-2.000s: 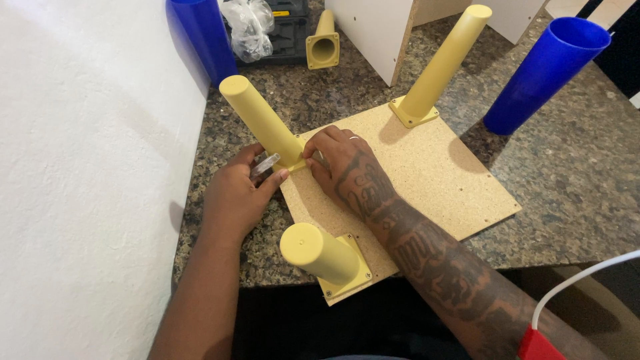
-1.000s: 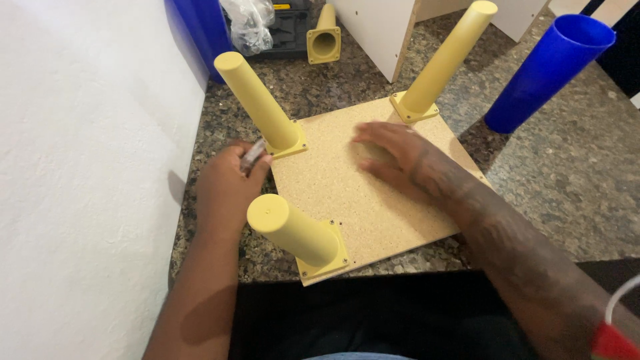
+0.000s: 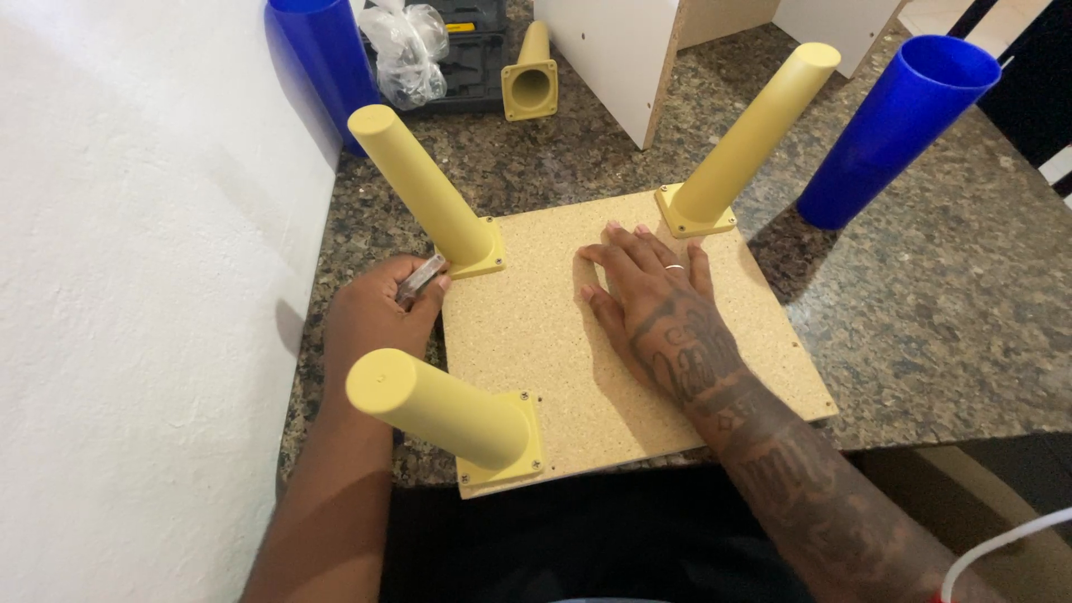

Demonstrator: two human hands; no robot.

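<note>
A square particle board (image 3: 544, 335) lies on a granite counter with three yellow tapered plastic legs on it. One leg (image 3: 419, 188) rises at the back left corner, another (image 3: 754, 138) at the back right, the third (image 3: 452, 414) at the front left; screws show in their square bases. My left hand (image 3: 381, 306) holds a small clear plastic piece (image 3: 420, 280) between thumb and fingers, beside the back left leg's base. My right hand (image 3: 657, 293), fingers spread and a ring on one, rests palm down on the board near the back right leg, with nothing seen in it.
A fourth yellow leg (image 3: 531, 84) lies on the counter behind, near a black tool case (image 3: 477, 63) and a clear plastic bag (image 3: 406, 54). Blue plastic tubes (image 3: 322, 71) (image 3: 896, 134) stand at both sides. White panels (image 3: 620, 63) stand at the back; a white wall (image 3: 151, 293) borders the left.
My right hand has left the back left leg's base and moved right onto the bare board. The left hand still holds the clear piece. The board has turned slightly.
</note>
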